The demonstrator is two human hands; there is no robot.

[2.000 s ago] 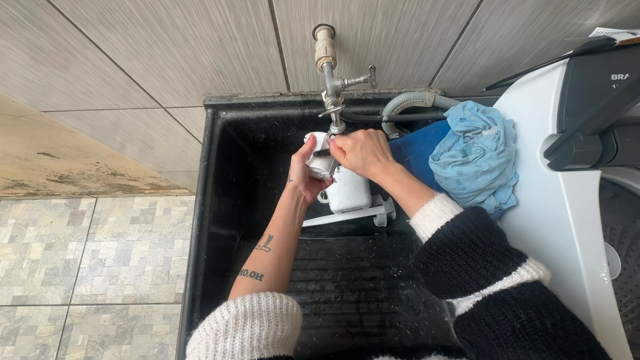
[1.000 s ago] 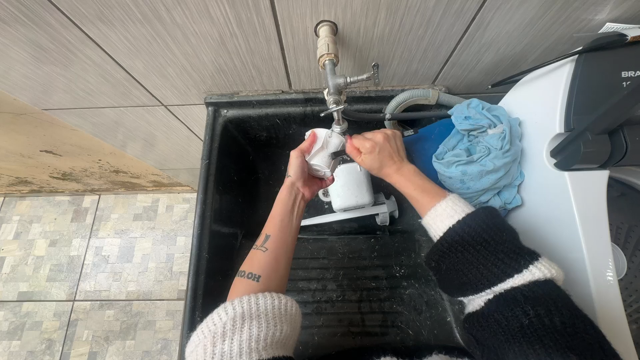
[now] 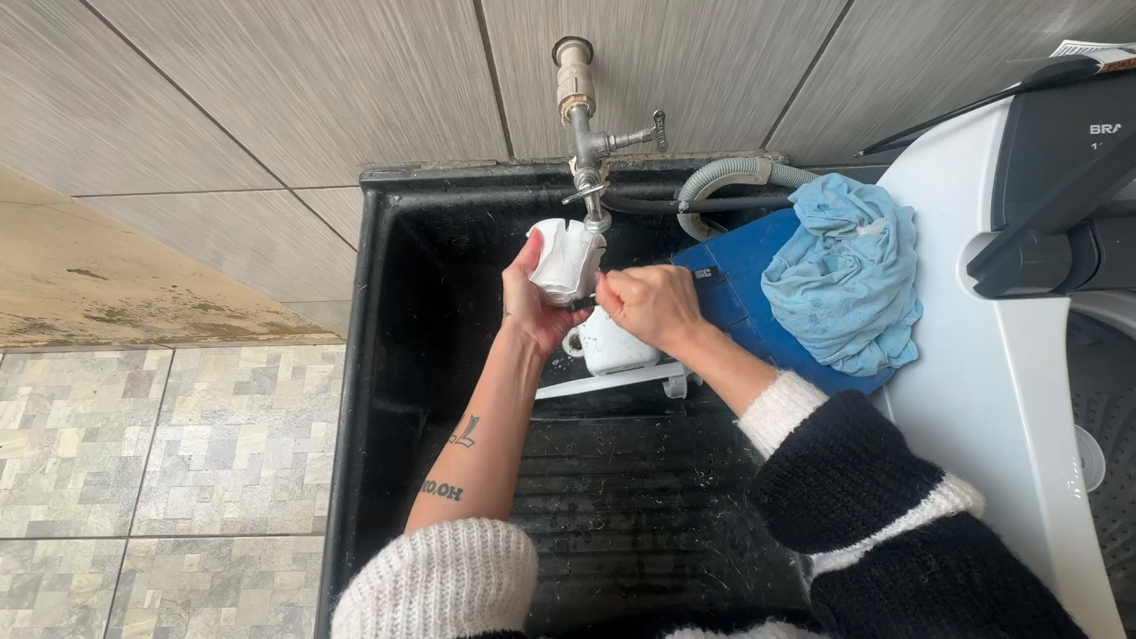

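My left hand (image 3: 541, 302) holds a white plastic part (image 3: 568, 257), cup-like with notches in its rim, just under the metal faucet (image 3: 589, 182). Gripped in my right hand (image 3: 652, 302) is a thin black-handled tool (image 3: 706, 273), probably a brush; its working end lies against the lower side of the white part and is partly hidden by my fingers. Below my hands a white mug-like container (image 3: 621, 344) with a round handle stands in the black sink (image 3: 426, 355). A long white plastic piece (image 3: 612, 382) lies in front of it.
A blue board or panel (image 3: 741, 257) leans at the sink's right side, with a wet light-blue cloth (image 3: 843, 275) on it. Behind runs a grey corrugated hose (image 3: 719, 177). The white top of a washing machine (image 3: 967, 382) borders the sink on the right.
The white part has turned in my left hand, so its notched side faces up more. My right hand has moved slightly down and away from the faucet, and the black tool now shows.
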